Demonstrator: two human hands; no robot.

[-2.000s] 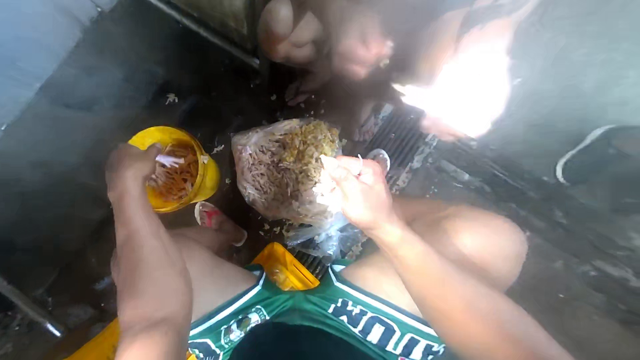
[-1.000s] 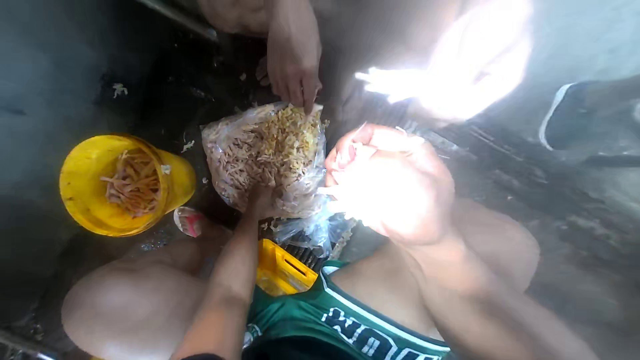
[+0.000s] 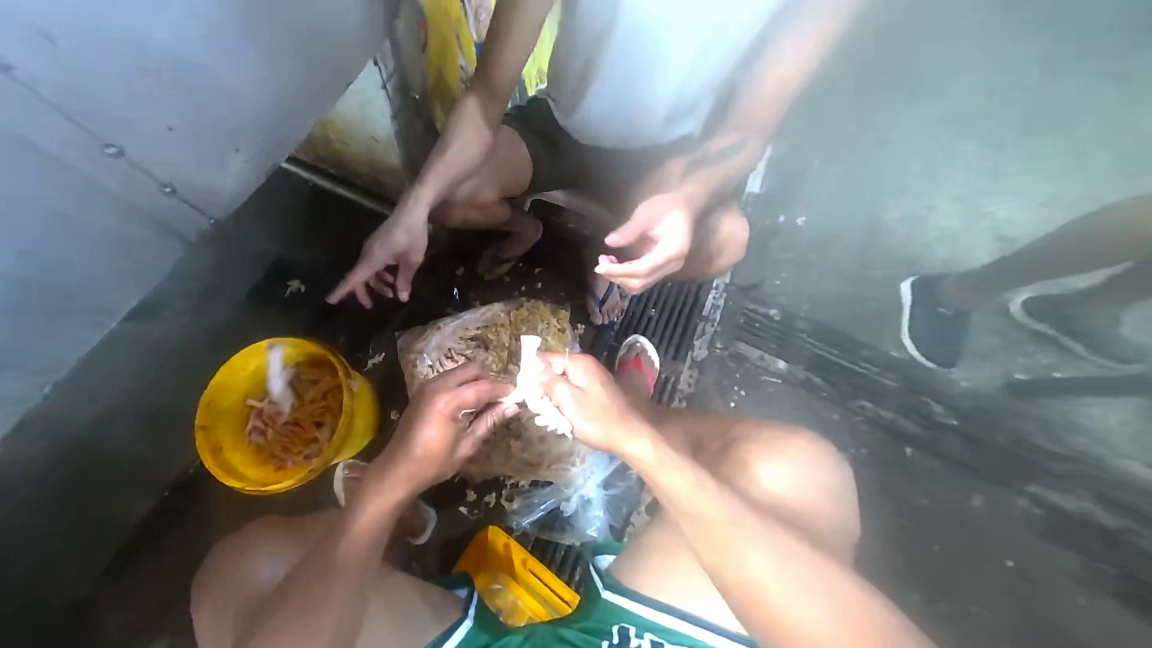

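My left hand (image 3: 450, 421) is above the plastic bag, its thumb and fingertips pinching the lower left edge of a pale piece that looks like a chicken foot (image 3: 531, 387). From the other side, my right hand (image 3: 589, 403) grips the same piece. Beneath both hands lies the open clear plastic bag (image 3: 432, 346), full of similar pale and yellowish pieces. To the left is a yellow bucket (image 3: 220, 427) holding pinkish pieces; a blurred white piece (image 3: 280, 378) appears over its opening.
Another person squats opposite, one hand (image 3: 387, 252) pointing toward the bucket side, the other (image 3: 652, 243) half-curled above the bag's far side. A yellow plastic container (image 3: 517, 580) sits between my legs, near a crumpled clear bag (image 3: 580, 495). A metal grate (image 3: 666, 315) runs along the floor.
My left hand has come up out of the bag to meet my right hand at the pale piece. The other person's hand, earlier at the bag, is now away from it. The view has shifted.
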